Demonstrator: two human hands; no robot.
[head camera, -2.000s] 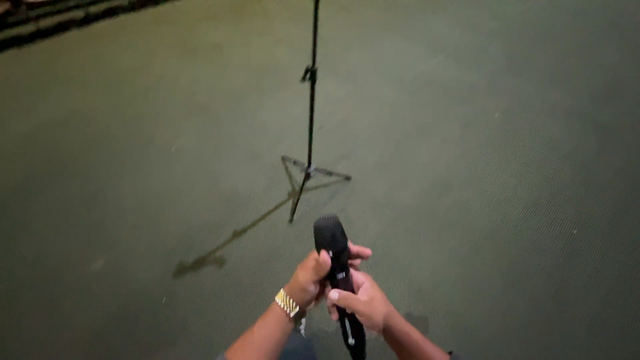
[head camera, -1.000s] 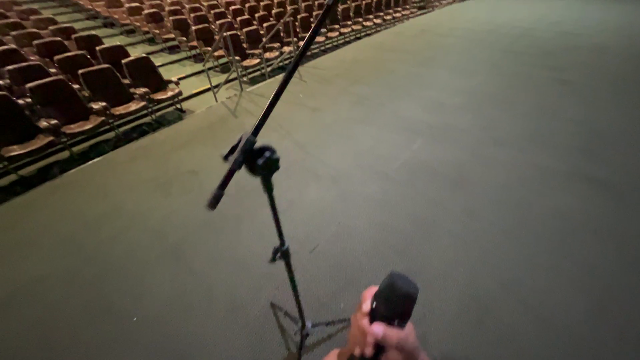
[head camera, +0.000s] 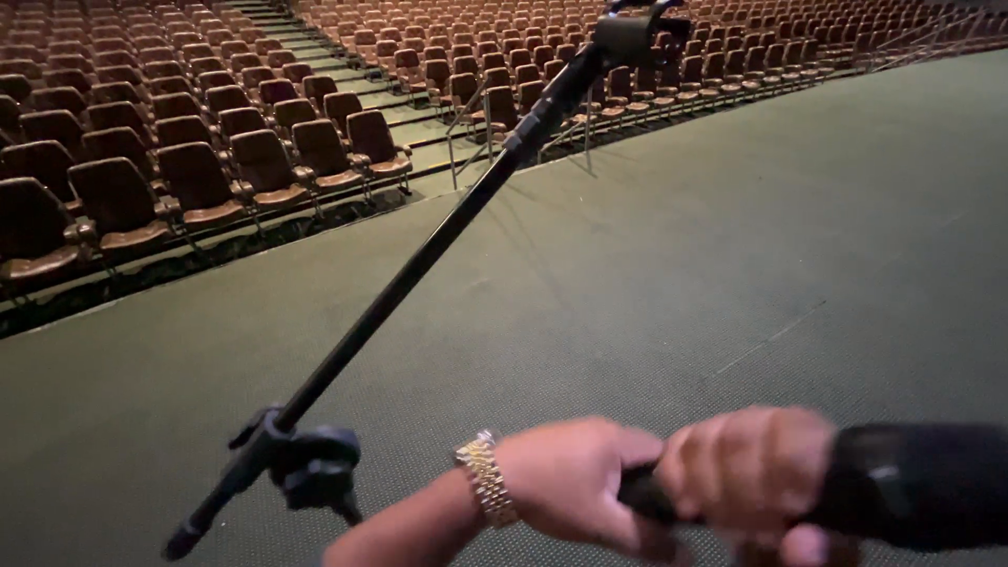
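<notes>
A black handheld microphone (head camera: 921, 484) lies nearly level at the lower right, its head running off the right edge. My right hand (head camera: 748, 468) is wrapped around its body just behind the head. My left hand (head camera: 575, 480), with a gold and silver metal watch (head camera: 486, 480) on the wrist, grips the tail end. Left of both hands stands a black microphone stand; its boom arm (head camera: 409, 276) slants up to the right, with a clip holder (head camera: 630, 39) at the top and a pivot joint (head camera: 315, 465) low down. Nothing sits in the clip. The stand's legs are out of view.
A dark green textured floor (head camera: 630, 315) spreads around the stand. Beyond its edge rise rows of brown theatre seats (head camera: 197, 181), split by a stepped aisle (head camera: 315, 55). Metal handrails (head camera: 488, 126) stand at the foot of the aisle.
The view has tilted up and come nearer the stand's boom. The microphone, upright before, now lies sideways toward the right, with both hands still on it.
</notes>
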